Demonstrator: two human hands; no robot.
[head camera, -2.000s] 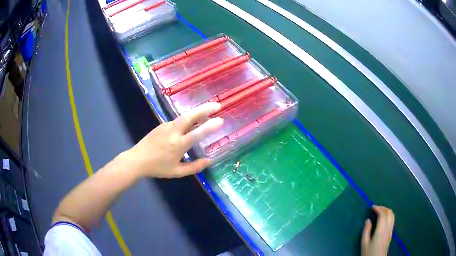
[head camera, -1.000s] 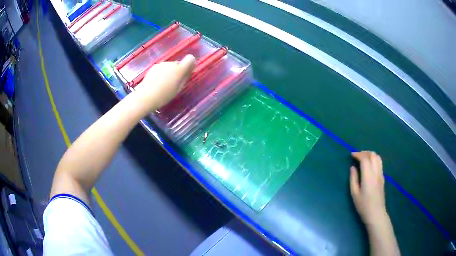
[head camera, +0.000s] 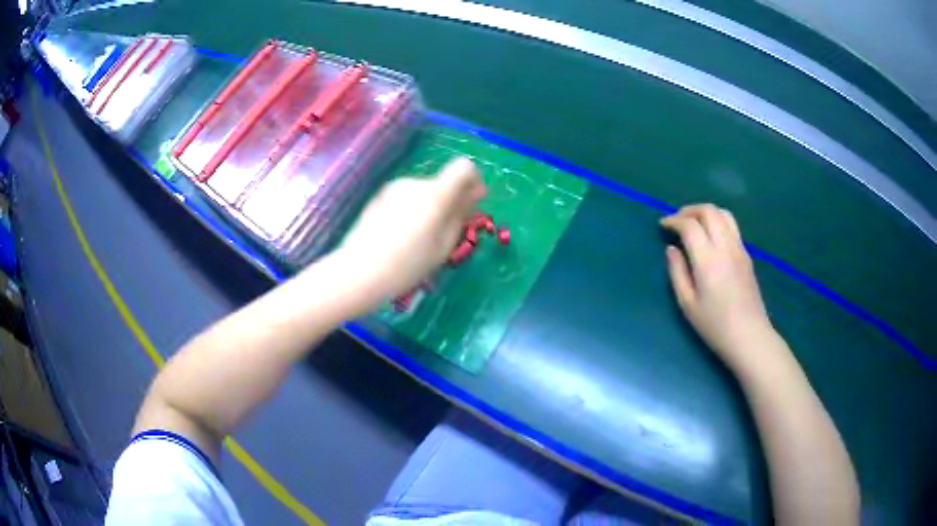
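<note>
My left hand (head camera: 416, 221) is closed in a loose fist above the green mat (head camera: 539, 221), blurred. A small reddish piece shows at its fingertips; the rest of its grip is hidden. Several small red loops (head camera: 471, 241) lie or fall just below it on the mat, partly covered by the hand. My right hand (head camera: 716, 265) rests on the dark-green bench to the right of the mat, fingers slightly curled and apart, with nothing seen in it.
A stack of clear trays (head camera: 354, 170) with long red bars (head camera: 259, 111) stands left of the mat. More trays (head camera: 139, 87) stand farther left. Blue tape (head camera: 616, 195) runs behind the mat, and pale rails (head camera: 575, 46) lie farther back. The grey aisle is at the lower left.
My left hand has moved from the tray stack to the mat, where red loops now show. One red bar looks broken up. The view has shifted right; my right hand stays by the blue tape.
</note>
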